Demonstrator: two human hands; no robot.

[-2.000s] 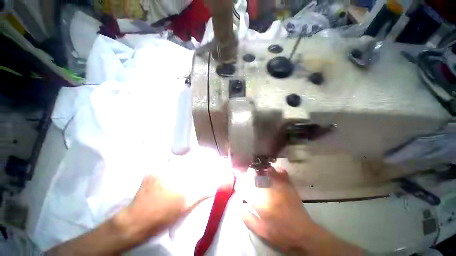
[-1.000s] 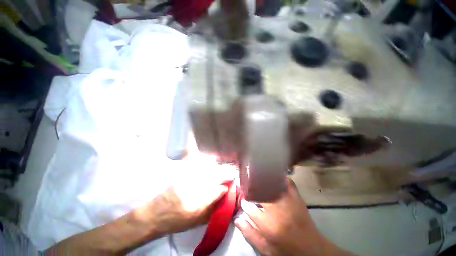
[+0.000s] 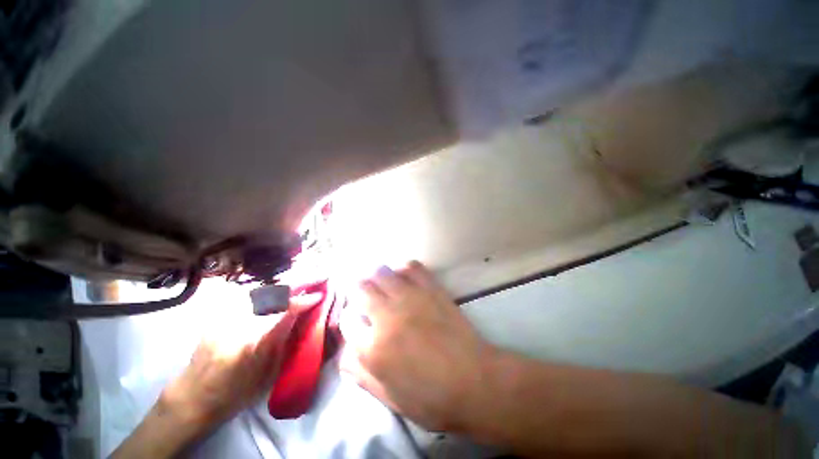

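The red band runs from the bright glow under the machine head down toward me, over the white fabric. My left hand lies left of the band, its fingertips at the band's upper part near the glow. My right hand lies right of the band with its fingers on the white fabric edge beside it. The needle and presser foot are lost in the glow. The underside of the machine head fills the upper left, close to the camera.
The pale machine bed stretches right, with a dark seam along its front. Dark thread snips lie at the right. A blurred pale sheet shows on the machine arm. A metal rod crosses at the left.
The view has moved in close and tilted, so the head's underside now shows instead of its top. Both hands remain beside the red band.
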